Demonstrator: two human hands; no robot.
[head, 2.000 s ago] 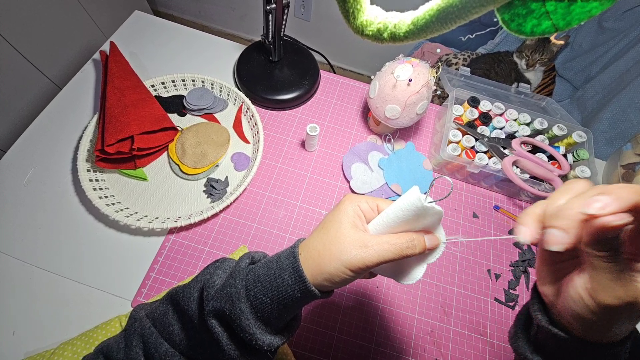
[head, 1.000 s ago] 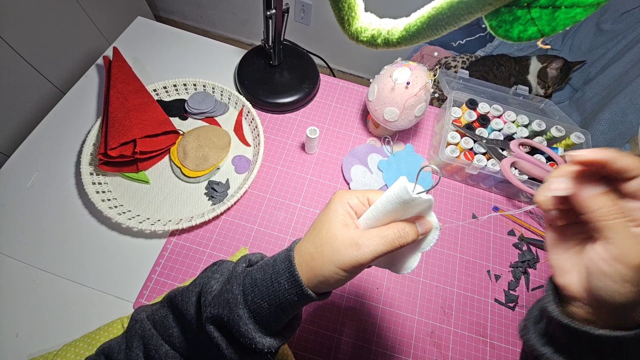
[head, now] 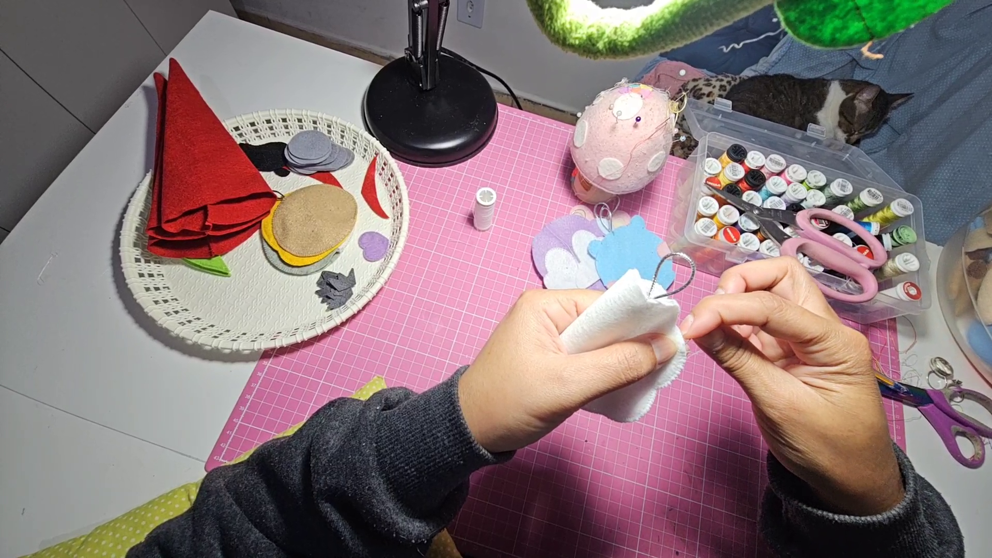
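Note:
My left hand (head: 566, 360) grips a folded white felt piece (head: 628, 322) with a stitched scalloped edge, thumb on top. A loop of dark and light cord (head: 676, 273) sticks up from the felt's top. My right hand (head: 783, 364) is at the felt's right edge, thumb and forefinger pinched together; a needle between them is too small to make out. Behind the felt lie blue (head: 632, 252) and purple (head: 562, 240) felt cutouts. A white thread spool (head: 484, 209) stands on the pink cutting mat (head: 434, 310).
At left, a white woven basket (head: 256, 329) holds red felt (head: 205, 170) and cutouts. A black lamp base (head: 430, 108), a mushroom pincushion (head: 624, 139), and a clear thread box (head: 914, 232) with pink scissors (head: 841, 256) on top stand behind. Purple-handled scissors (head: 949, 422) lie right. A cat (head: 806, 101) rests beyond.
My right hand has come in from the right to the felt's edge; earlier a white thread stretched between them. My left hand still holds the felt. The cat's head has moved.

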